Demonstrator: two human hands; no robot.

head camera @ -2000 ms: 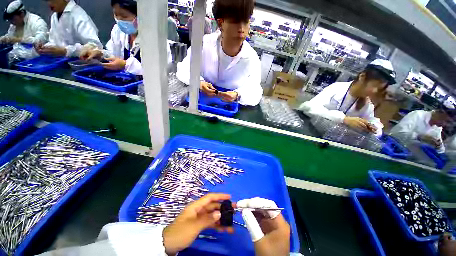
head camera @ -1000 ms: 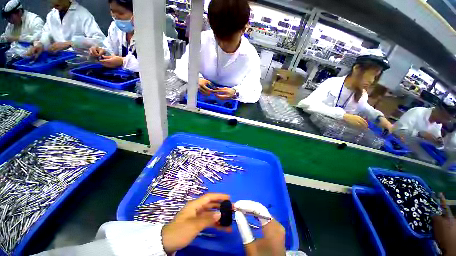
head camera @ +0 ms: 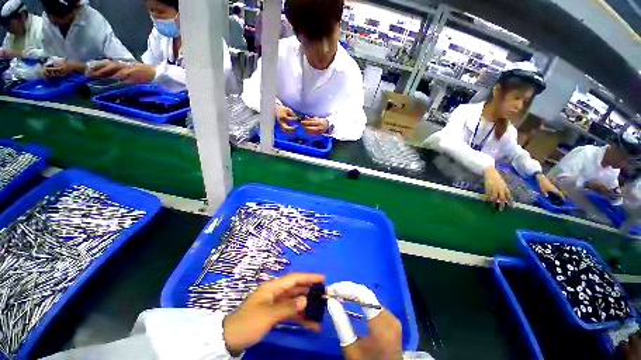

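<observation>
My left hand (head camera: pixel 270 309) holds a black plastic housing (head camera: pixel 315 302) upright between thumb and fingers over the blue tray. My right hand (head camera: pixel 369 327), with white finger cots on its thumb and finger, holds a slim metal shaft (head camera: pixel 351 301) whose inner end meets the housing; how far it sits inside is hidden. The shallow blue parts tray (head camera: pixel 351 256) lies below both hands, with many metal shafts (head camera: pixel 256 242) piled in its left part. Another thin shaft shows below the right finger cots.
A second blue tray of shafts (head camera: pixel 60 246) lies at left. A tray of black-and-silver small parts (head camera: pixel 580 281) rests at right beside a deeper blue bin (head camera: pixel 516 302). A white post (head camera: pixel 207 105) rises before the green conveyor (head camera: pixel 309 179). Workers sit across it.
The shaft in my right hand now tilts down to the right and has moved toward the housing since two seconds ago. The other person's hand at the right edge has withdrawn from the small-parts tray.
</observation>
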